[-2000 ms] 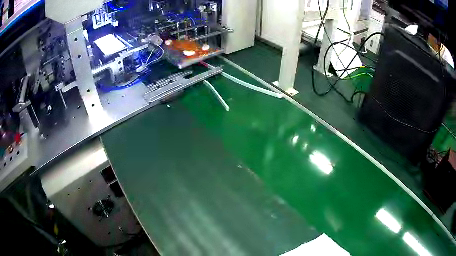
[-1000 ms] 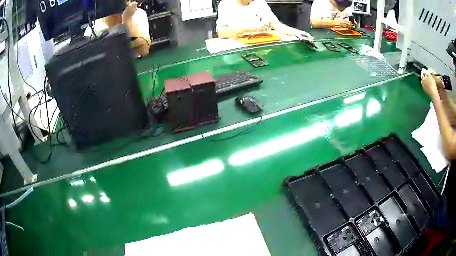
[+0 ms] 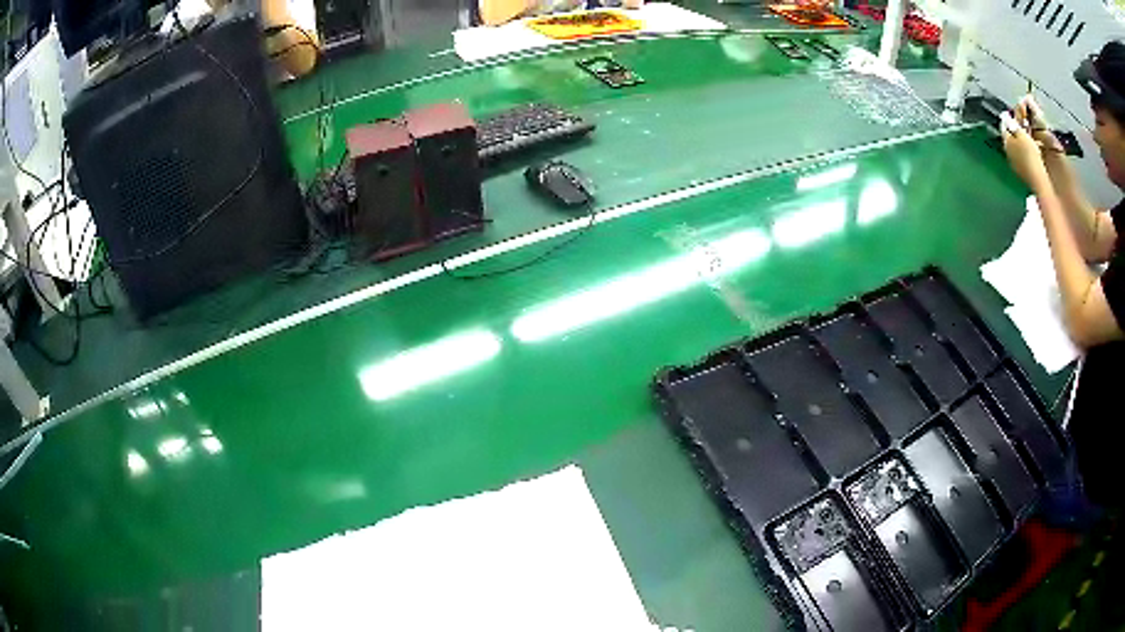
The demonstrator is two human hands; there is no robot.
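No hand of mine is in the picture. A plain white work sheet (image 3: 450, 562) lies nearest in front of me at the bottom, cut off by the lower edge. To its right is the large black parts tray (image 3: 790, 407) with two rows of long pockets, lying at a slant. Phone middle frames (image 3: 811, 533) sit in two pockets of its near row. The other pockets that show hold no frame.
Dark red-brown speakers (image 3: 416, 183), a black mouse (image 3: 559, 184) and a keyboard (image 3: 524, 133) stand beyond the pale bench strip. A tall black case (image 3: 185, 173) is at left. Another person (image 3: 1071, 235) at right holds something dark. Phone frames (image 3: 609, 72) lie at the far side.
The view has swung right from the machine to the sheet and tray, then tilted further down, showing more of both. The person at right now shows more fully. My hands appear in none of the frames.
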